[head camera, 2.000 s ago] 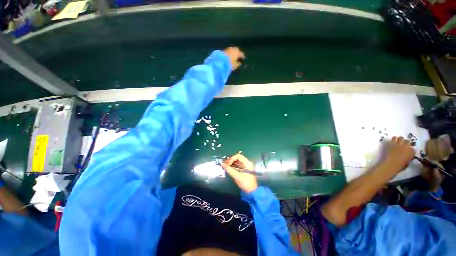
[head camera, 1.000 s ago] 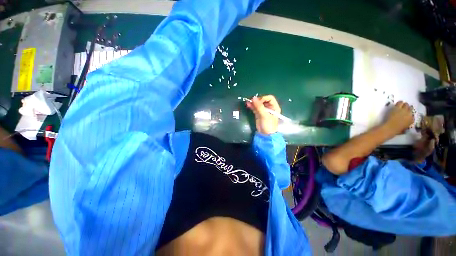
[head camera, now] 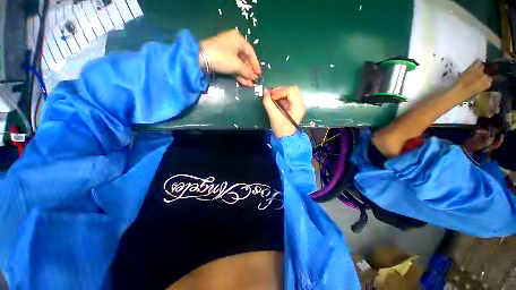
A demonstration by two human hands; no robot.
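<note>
My left hand [head camera: 231,55] comes in from the left and pinches a tiny dark component [head camera: 257,80] between thumb and fingertip. My right hand [head camera: 284,107] is close to its right, closed around a thin pen-like tool [head camera: 289,117], mostly hidden by the fingers. A small white piece [head camera: 258,90] shows between the fingertips of both hands; I cannot tell what holds it. Small white pieces [head camera: 246,8] lie scattered on the green mat [head camera: 322,34] beyond my hands.
A wire spool [head camera: 397,81] with green rims stands right of my hands. Beyond it are a white sheet [head camera: 433,34] and another person's arm [head camera: 433,109]. A lined paper [head camera: 90,25] with dark parts lies at the upper left. A red handle [head camera: 17,141] shows at the left edge.
My left hand has come back from the far side of the bench to beside my right hand, now pinching a component. The view has tilted down towards my body.
</note>
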